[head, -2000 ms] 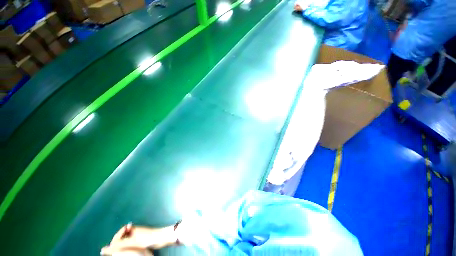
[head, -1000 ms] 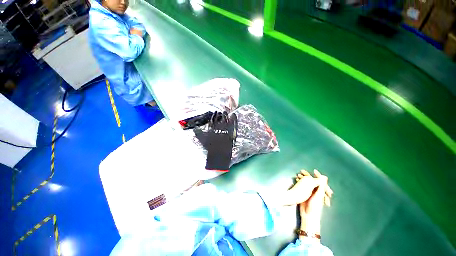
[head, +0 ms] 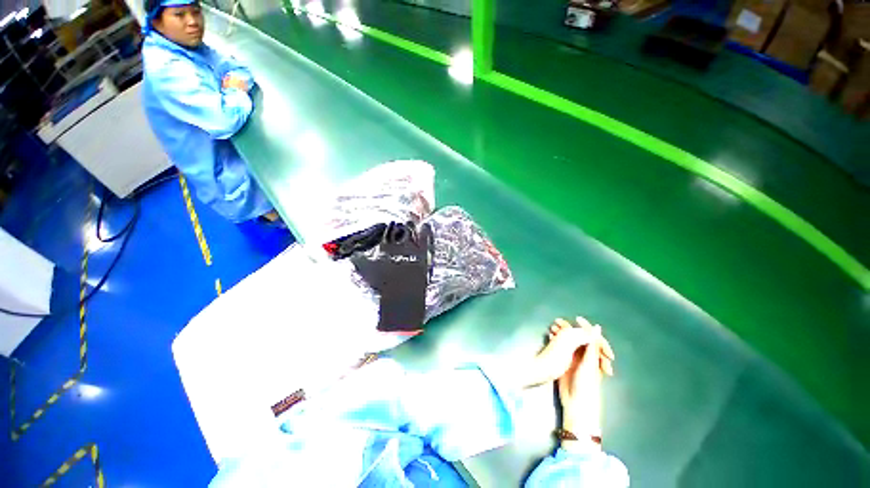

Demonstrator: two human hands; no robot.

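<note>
My left hand reaches in from the left and rests against my right hand above the green bench. The two hands touch, with some fingers apart, and no object shows in them. A thin bracelet is on my right wrist. Black gloves with red cuff edges lie on two shiny clear plastic bags, one bag behind and one bag to the right. The bags' contents cannot be made out clearly.
The green bench runs diagonally. A bulky white sack or carton with a dark-printed label stands at its left edge. A person in light blue leans on the bench's far end. A green post stands beyond the bench.
The view has swung left from the brown carton side to the gloves and bags. Over the last second it shifted slightly; both hands stay together in nearly the same pose.
</note>
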